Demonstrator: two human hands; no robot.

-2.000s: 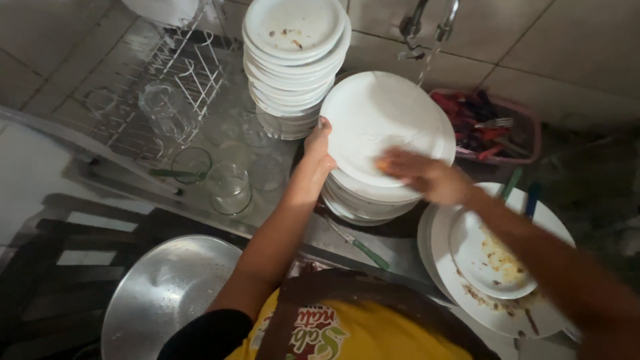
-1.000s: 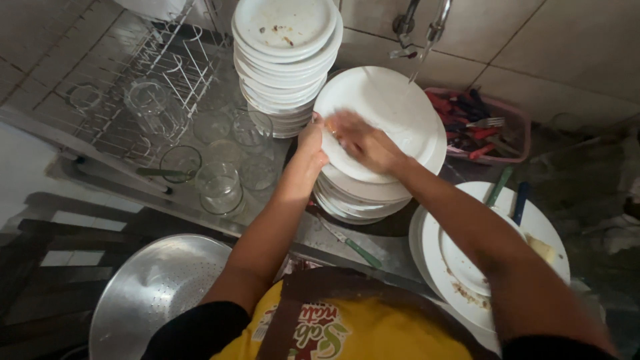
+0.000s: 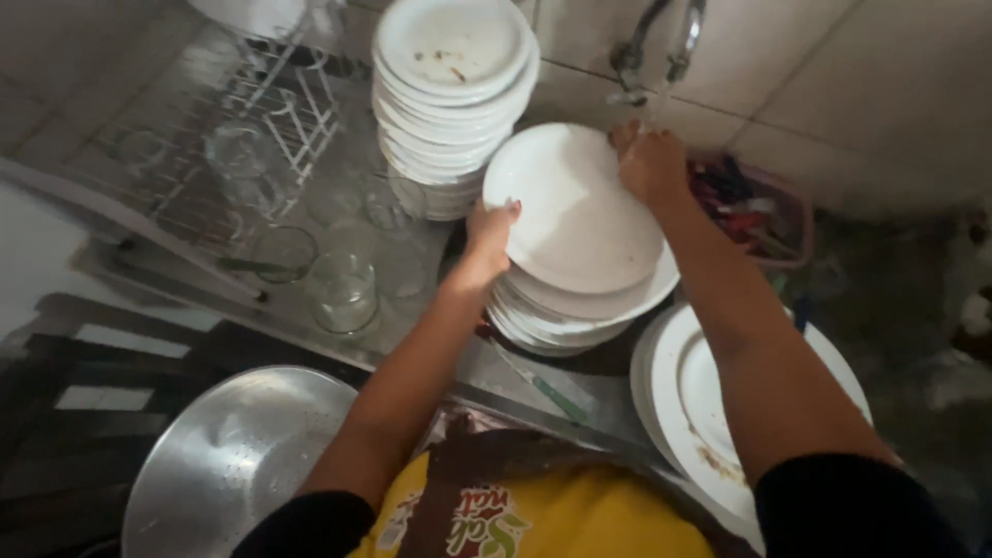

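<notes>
My left hand (image 3: 490,239) grips the left rim of a white plate (image 3: 573,209), its thumb on the upper face. That plate is tilted over a stack of white plates (image 3: 542,329). Beyond its upper right edge, my right hand (image 3: 649,159) is bunched under the thin stream of water from the metal faucet (image 3: 680,66); whether its fingers hold anything is hidden. A taller stack of small white plates (image 3: 453,116) with food bits on top stands behind on the left. At the right lie larger soiled plates (image 3: 697,434), partly behind my right forearm.
Glass cups (image 3: 345,294) and a wire dish rack (image 3: 298,132) occupy the left counter. A green-handled knife (image 3: 554,395) lies near the front edge. A pink basket of cutlery (image 3: 806,232) sits at the back right. Below the counter's left front is a perforated metal colander (image 3: 248,457).
My right hand has moved from the plate's face up to the running water. My left hand stays at the plate's left rim.
</notes>
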